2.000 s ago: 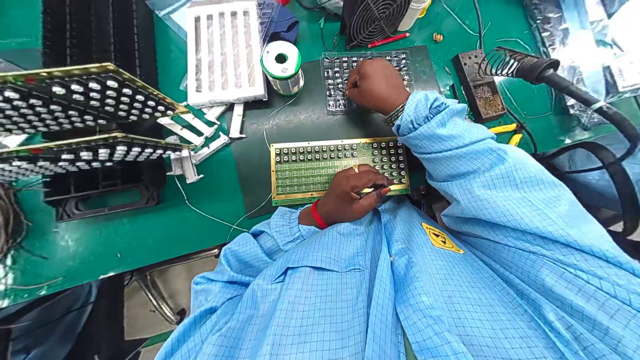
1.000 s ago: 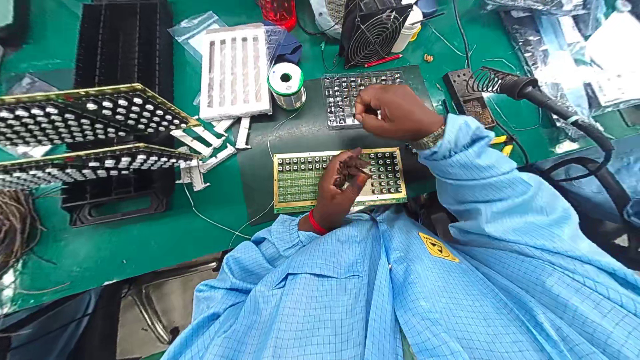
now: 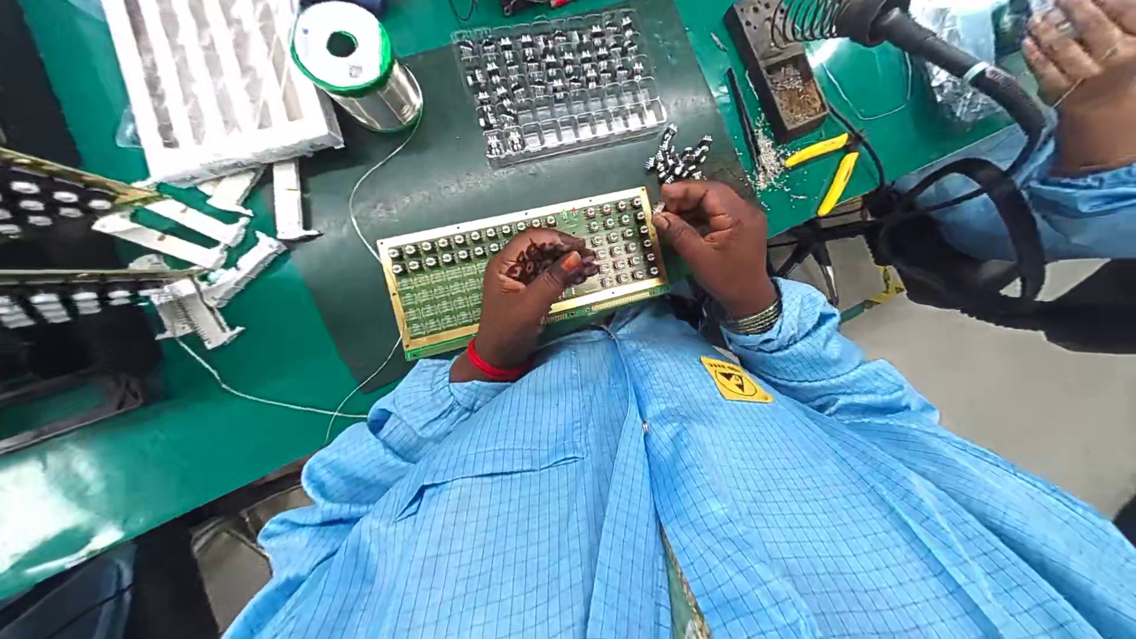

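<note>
A green circuit board with a gold-coloured frame (image 3: 439,297) lies on the dark mat, rows of small round-topped components on it. My left hand (image 3: 528,288) is over the middle of the board, palm up, its curled fingers around several small dark brown parts. At the board's upper right corner, my right hand (image 3: 721,244) pinches a small light-coloured part between thumb and forefinger; its exact kind is unclear. A loose pile of small black-and-silver components (image 3: 679,160) lies just above that hand. Beyond the board is a clear plastic compartment tray (image 3: 577,111), partly filled with similar components.
A solder wire spool (image 3: 355,67) stands at upper left beside a white foam tray (image 3: 222,89). Upright boards (image 3: 62,200) are at far left. Yellow-handled pliers (image 3: 825,169) and a soldering iron stand (image 3: 781,84) lie right. Another person's hand (image 3: 1087,80) is at top right.
My right hand has moved from the clear tray down to the board's right edge. My left hand, earlier lying on the board, is now turned up with dark parts in it. The view has moved closer.
</note>
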